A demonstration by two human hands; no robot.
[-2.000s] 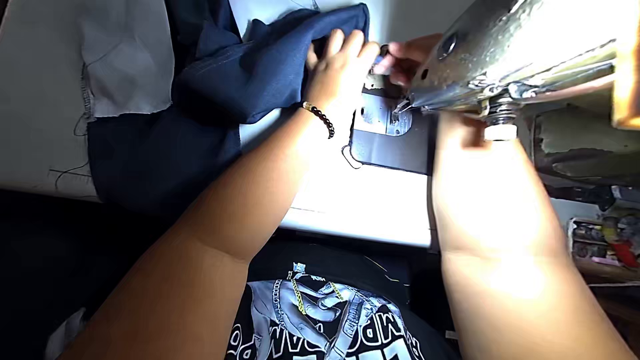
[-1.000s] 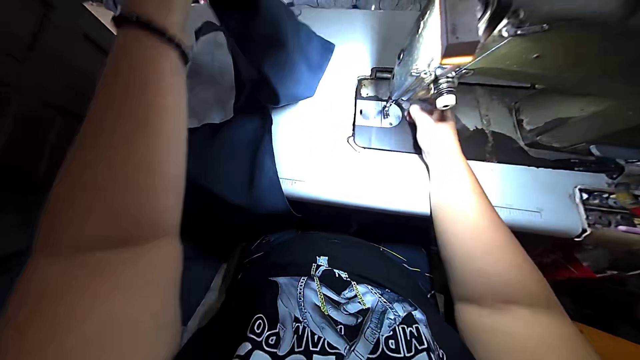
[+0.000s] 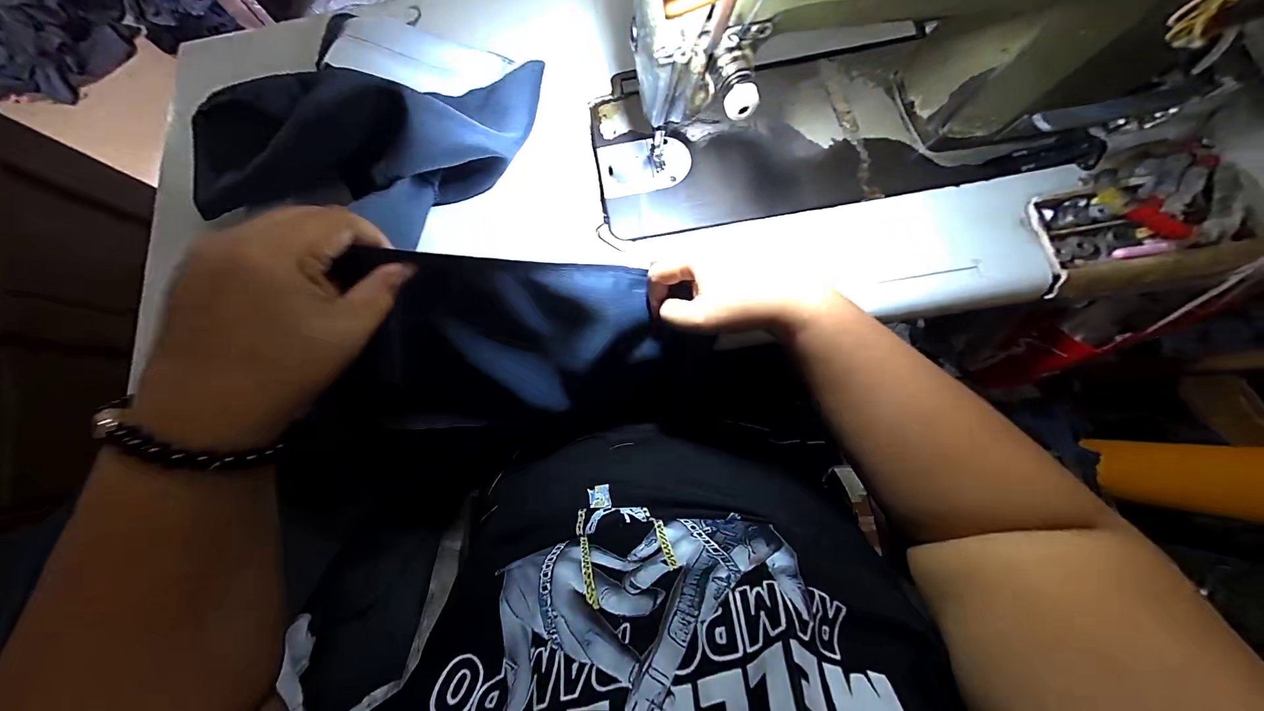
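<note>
Navy fabric (image 3: 533,326) is stretched between my two hands at the near edge of the white sewing table (image 3: 829,257). My left hand (image 3: 276,306), with a black beaded bracelet at the wrist, pinches its upper edge at the left. The other end of that edge is held between the thumb and fingers of my right hand (image 3: 711,296). Beyond my left hand lies more crumpled navy cloth (image 3: 365,128), with a light blue-grey piece (image 3: 415,49) behind it. The industrial sewing machine's needle and presser foot (image 3: 659,148) stand over the metal needle plate (image 3: 642,168), away from the stretched fabric.
A recess at the table's right holds bobbins and small parts (image 3: 1096,222). The machine's green arm (image 3: 968,79) extends to the upper right. An orange item (image 3: 1175,479) is at the far right, and a dark cloth heap (image 3: 69,49) lies at the upper left.
My right hand has moved from beside the needle to the table's near edge and now grips the fabric. My left hand has come back into view, pinching the fabric. The view has shifted.
</note>
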